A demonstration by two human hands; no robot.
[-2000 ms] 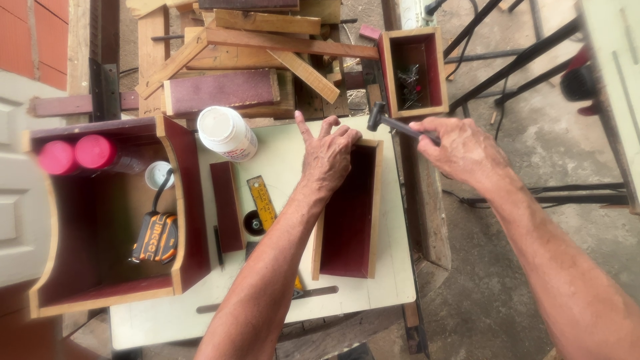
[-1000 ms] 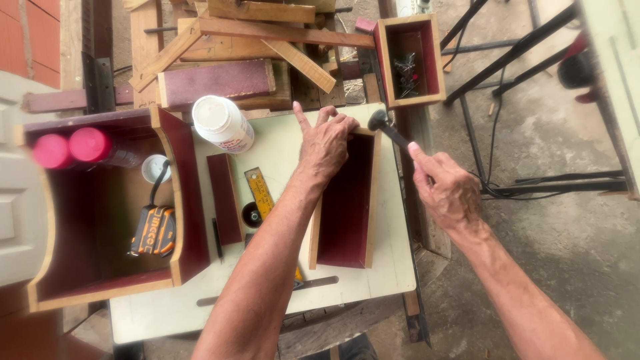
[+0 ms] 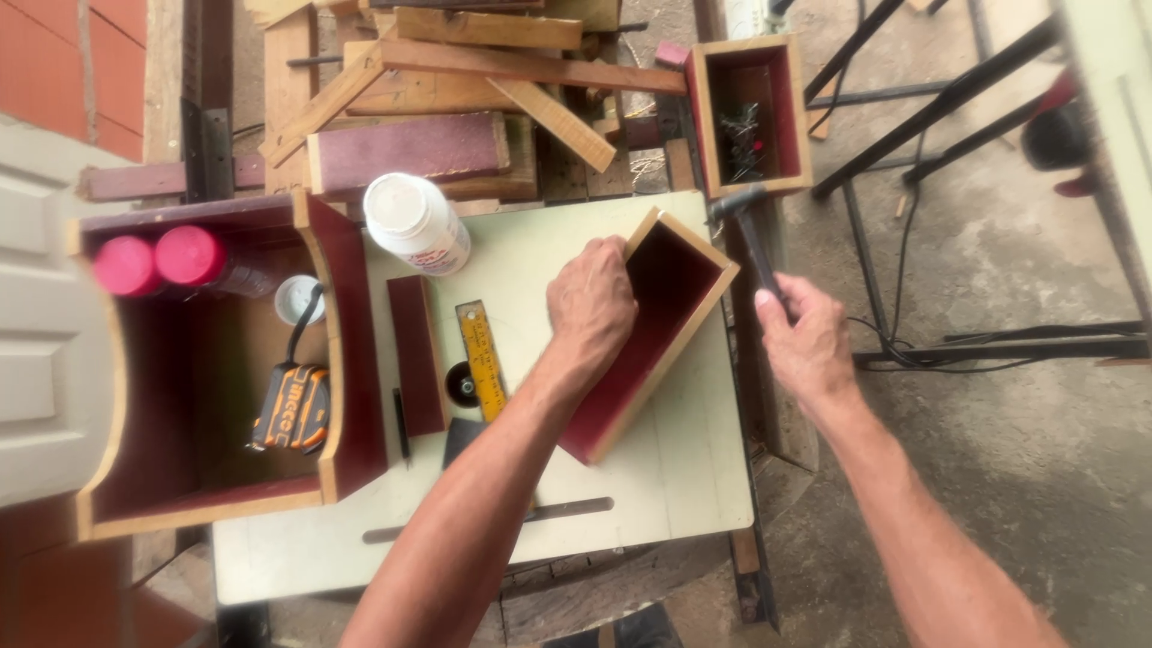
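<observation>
My left hand (image 3: pixel 591 301) is closed over the left wall of a narrow wooden box (image 3: pixel 688 337) with a dark red inside, which lies slanted on the pale green board (image 3: pixel 684 504). My right hand (image 3: pixel 807 337) grips the handle of a hammer (image 3: pixel 756 238); its head is beyond the box's upper right corner, near a smaller box (image 3: pixel 801 117) that holds nails or screws. Left of my left forearm lie a yellow ruler (image 3: pixel 481 355), a black round part (image 3: pixel 461 384) and a dark red wooden strip (image 3: pixel 417 355). A white plastic bottle (image 3: pixel 417 225) stands at the board's back edge.
At the left is a large open wooden box (image 3: pixel 207 513) with pink-lidded jars (image 3: pixel 189 256), a white cap (image 3: pixel 299 300) and an Ingco tape measure (image 3: pixel 292 407). Wood offcuts (image 3: pixel 531 67) are piled at the back. Black metal legs (image 3: pixel 936 108) and a cable (image 3: pixel 909 360) are at the right.
The narrow box has turned from nearly straight to slanted, its far end now to the right. My left hand has gone from spread fingers at its far end to a closed grip on its left wall.
</observation>
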